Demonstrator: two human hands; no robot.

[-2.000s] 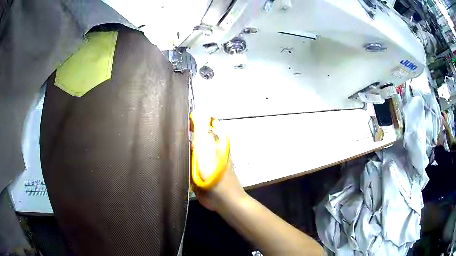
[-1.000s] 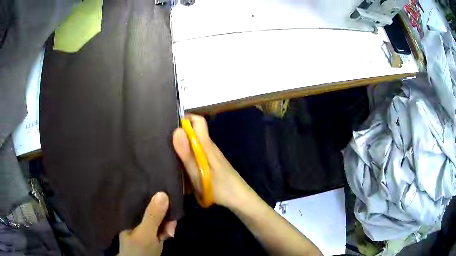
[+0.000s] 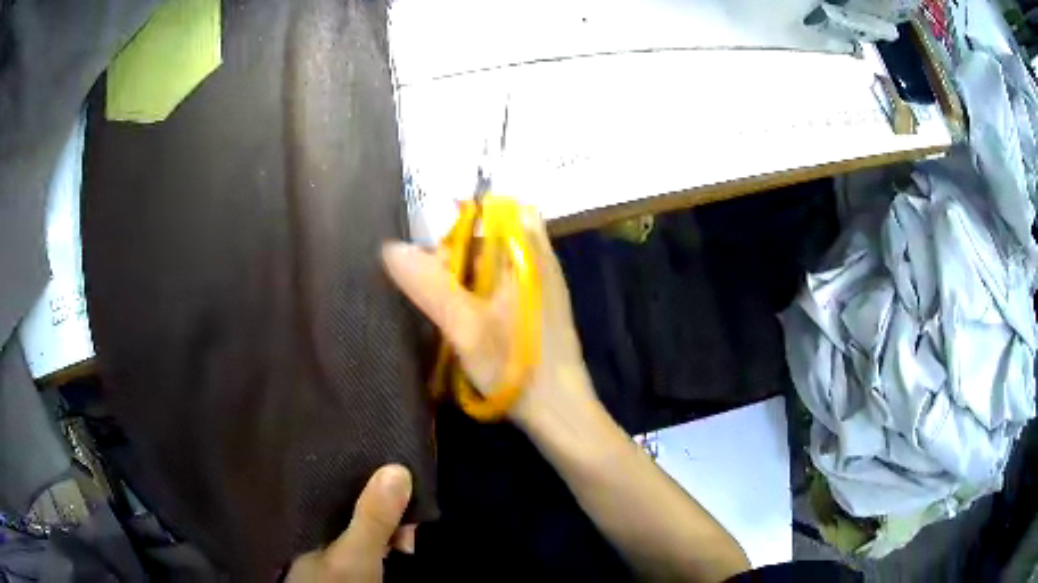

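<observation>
A dark brown ribbed panel (image 3: pixel 250 262) lies over the table's front edge and hangs down, with a green patch (image 3: pixel 166 63) at its upper left. My left hand (image 3: pixel 362 533) pinches the panel's lower right corner, thumb on top. My right hand (image 3: pixel 484 319) holds the scissors (image 3: pixel 521 308) by their orange-yellow handles, just right of the panel's right edge. The blades point up and away over the white table and look closed, slightly blurred. My right thumb is stretched out to the panel's edge.
The white table (image 3: pixel 672 114) has a brown front edge. A dark phone-like object (image 3: pixel 905 71) lies at its right end. Pale grey cloth (image 3: pixel 922 353) is heaped at right. A white sheet (image 3: pixel 728 478) is at lower right. Grey-taupe cloth (image 3: pixel 68 148) hangs at far left.
Since one second ago the scissors have moved off the panel's edge to the right and upward, with my right hand. Before that, the machine head was in view and my left hand was not.
</observation>
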